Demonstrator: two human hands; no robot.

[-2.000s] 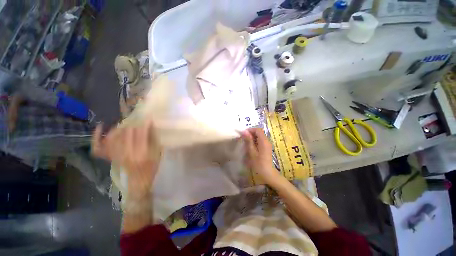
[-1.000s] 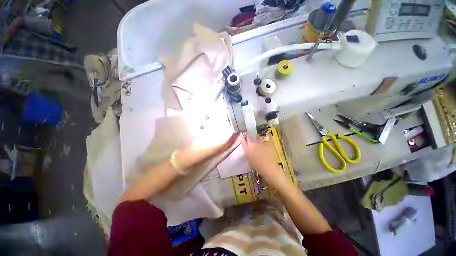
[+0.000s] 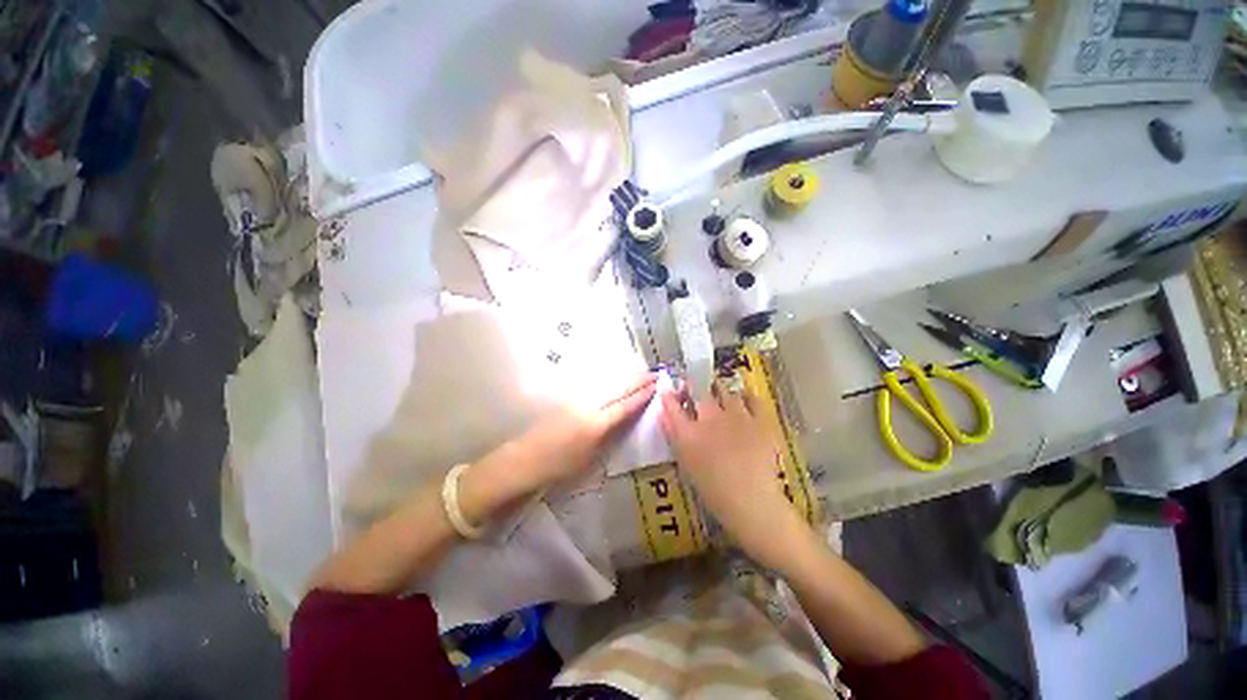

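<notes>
A beige fabric piece [image 3: 424,397] lies on the white machine table, its right part washed out by the lamp glare. My left hand [image 3: 581,435] lies on the fabric with its fingertips at the needle area. My right hand [image 3: 725,458] rests beside it, fingertips just in front of the presser foot area under the machine head [image 3: 692,335]. A small pale edge of fabric [image 3: 659,410] shows between the fingertips of both hands. The needle itself is hidden by the head and glare.
Yellow-handled scissors [image 3: 933,414] and dark-green snips [image 3: 1005,358] lie right of the needle. A white tray [image 3: 358,103] stands behind, with crumpled beige fabric [image 3: 540,171] over its edge. Fabric layers [image 3: 274,424] hang off the left table edge. The control panel [image 3: 1142,41] is at back right.
The fabric, raised two seconds ago, now lies on the table. My left hand has moved right to the needle area. My right hand has flattened beside the needle since one second ago.
</notes>
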